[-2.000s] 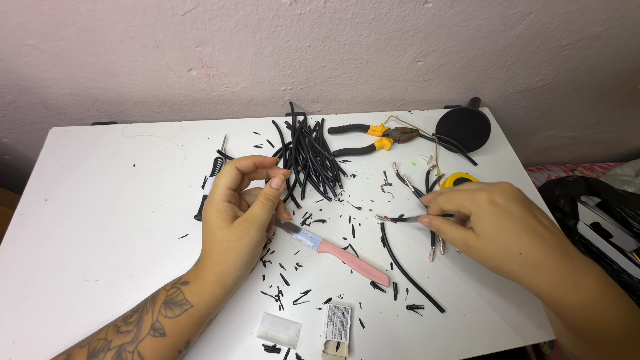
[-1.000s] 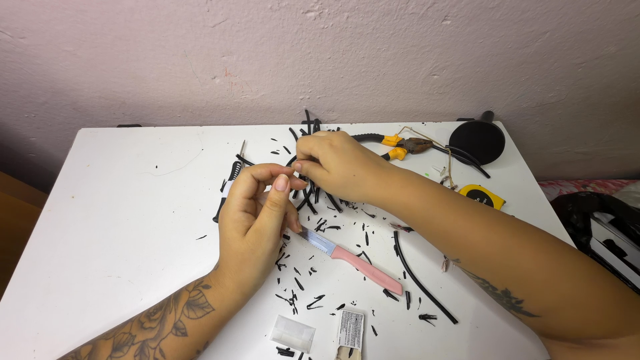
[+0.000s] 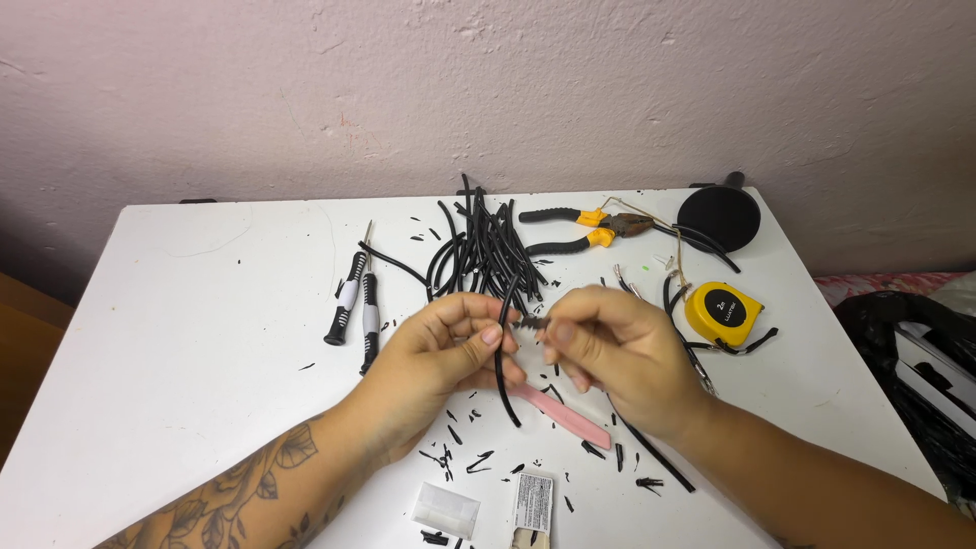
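Note:
My left hand point(image 3: 457, 347) pinches a short piece of black cable point(image 3: 502, 374), which hangs upright between thumb and fingers. Close on its right, my right hand point(image 3: 602, 335) grips a small dark metal blade point(image 3: 534, 323) whose edge points at the cable. Whether the blade touches the cable cannot be told. Behind both hands lies a heap of cut black cables point(image 3: 484, 244). A knife with a pink handle point(image 3: 568, 418) lies below the hands, its blade hidden by my left hand. Black insulation scraps point(image 3: 454, 435) are scattered around it.
Combination pliers point(image 3: 602, 229) lie at the back, near a round black object point(image 3: 718, 218). A yellow tape measure point(image 3: 723, 313) and stripped cables point(image 3: 675, 297) are on the right. Two screwdrivers point(image 3: 370, 324) lie left. A small printed box point(image 3: 533, 503) and a translucent packet point(image 3: 446, 511) sit at the front.
My right hand has gone from the right side to the cable heap, then back beside my left hand. A cable piece now shows in my left hand.

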